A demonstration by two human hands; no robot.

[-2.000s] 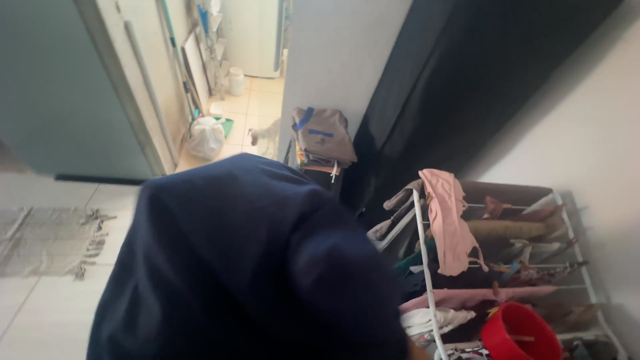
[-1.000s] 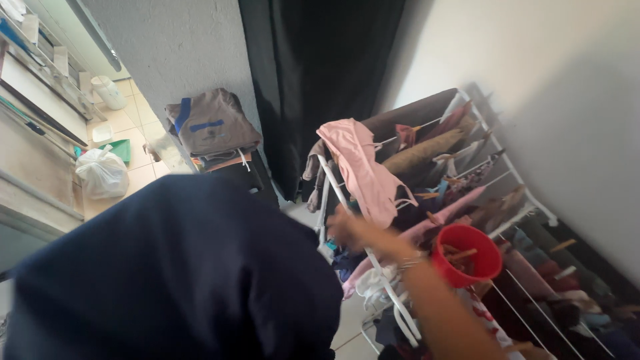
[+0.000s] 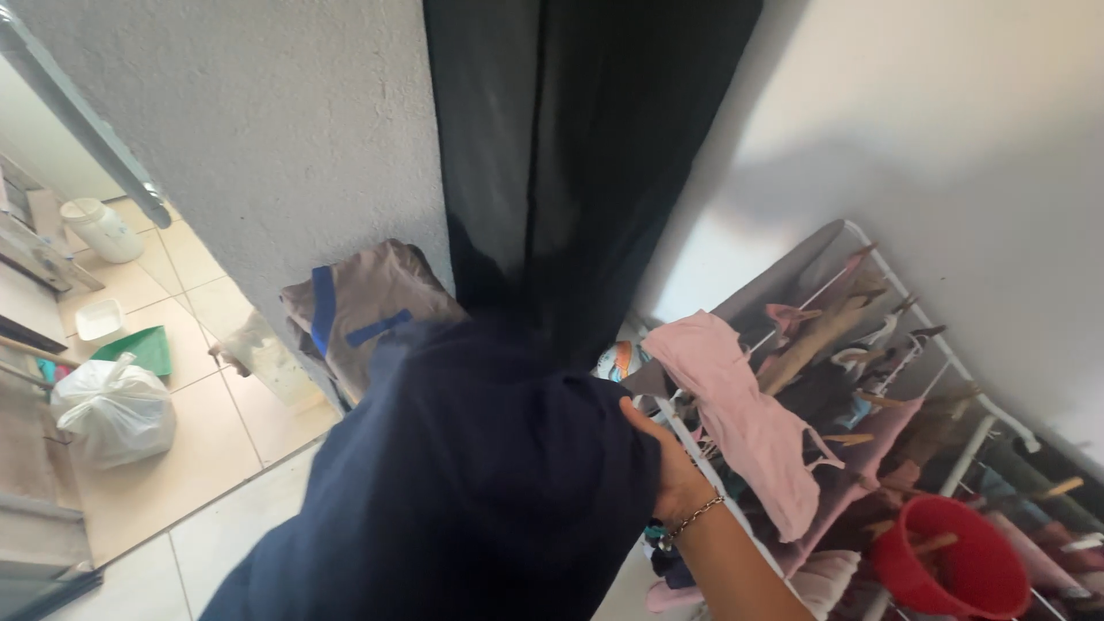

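A large dark navy cloth garment fills the lower middle of the head view. My right hand, with a chain bracelet at the wrist, grips its right edge. The left hand cannot be seen; the cloth may cover it. Just right of my right hand, a pink strappy garment hangs over the rail of a white drying rack. A red plastic bucket with wooden clothespins stands on the rack, among hanging laundry.
Behind the navy cloth lies a folded grey-brown garment with blue strips, beside a dark curtain. On the tiled floor at left are a tied white plastic bag, a green dustpan and a white container.
My right hand, out over the rack's near rail one second ago, has moved to the navy cloth and taken hold of its edge. The view has shifted.
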